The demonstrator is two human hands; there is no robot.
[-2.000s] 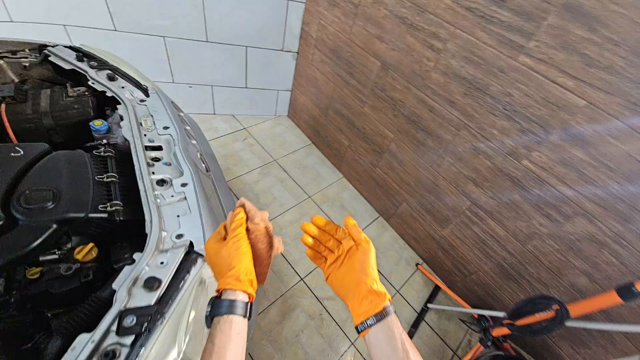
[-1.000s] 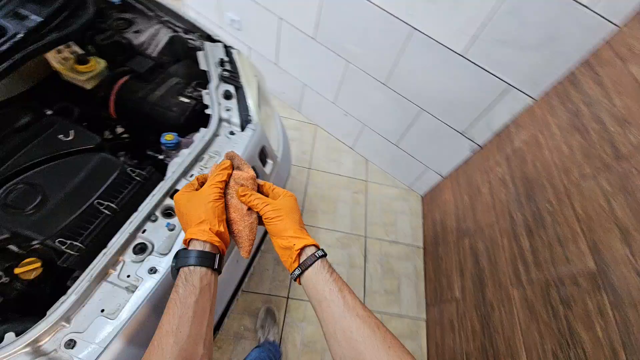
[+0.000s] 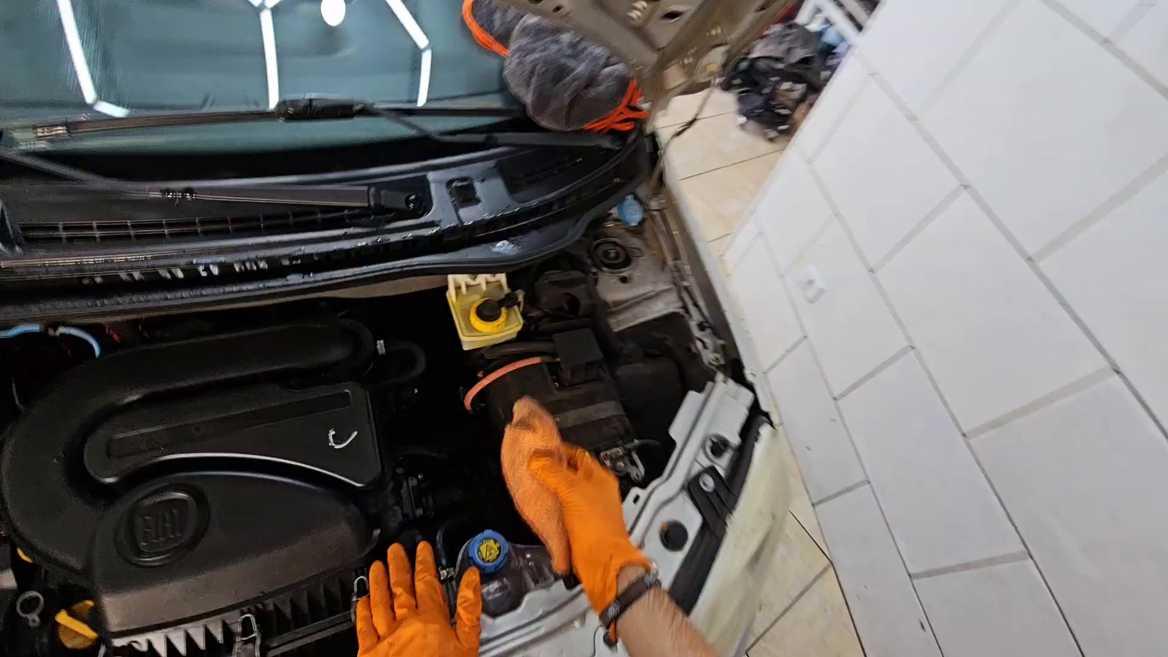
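Note:
My right hand (image 3: pixel 589 516), in an orange glove, grips a folded orange cloth (image 3: pixel 531 479) above the engine bay, just in front of the black battery area. My left hand (image 3: pixel 418 607), also gloved in orange, is spread palm down at the bottom of the view, with nothing held. It lies beside the reservoir with a blue cap (image 3: pixel 488 551) and the black engine cover (image 3: pixel 228 547). Whether its fingertips touch anything cannot be told. Farther back is the brake fluid reservoir with a yellow cap (image 3: pixel 488 315).
The raised hood (image 3: pixel 620 27) hangs over the far corner. A grey microfibre towel with orange edging (image 3: pixel 566 73) lies by the windshield (image 3: pixel 210 55) and wiper arm (image 3: pixel 274 196). The headlight (image 3: pixel 744 529) and a white tiled wall (image 3: pixel 967 301) are at the right.
My hands, together on the cloth a second ago, are now apart. The left has let go of it; the right holds it over the engine bay. The view has swung toward the windshield.

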